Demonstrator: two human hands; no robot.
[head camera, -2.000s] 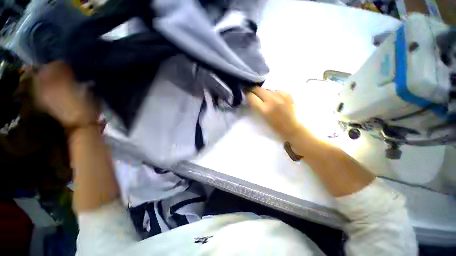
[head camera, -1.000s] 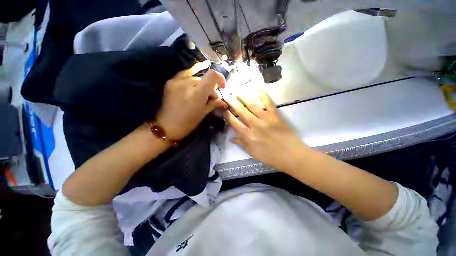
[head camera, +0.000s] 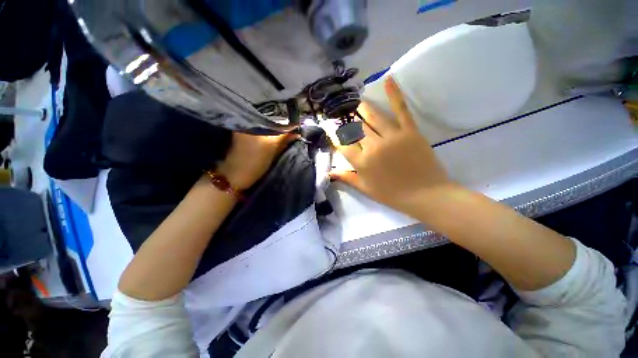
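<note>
The black panel (head camera: 164, 150) lies left of the sewing machine's needle area, joined to pale grey-white cloth (head camera: 269, 262) that hangs over the table's front edge. My left hand (head camera: 255, 157) lies on the black cloth, its fingertips partly hidden under the sewing machine head (head camera: 231, 63). My right hand (head camera: 395, 157) is just right of the needle area, fingers spread, beside the cloth edge; whether its fingertips hold the cloth I cannot tell. The presser foot and needle are hidden behind the head and its dark metal parts.
The white table has a measuring scale (head camera: 559, 197) along its front edge. A rounded white plate (head camera: 472, 73) is at the right of the machine. A grey machine part (head camera: 24, 227) stands at the far left. Striped cloth lies in the lap below the table.
The machine head looms larger in view. The black cloth near the needle has been turned and more pale cloth shows in front. My right hand has moved right and its fingers have spread.
</note>
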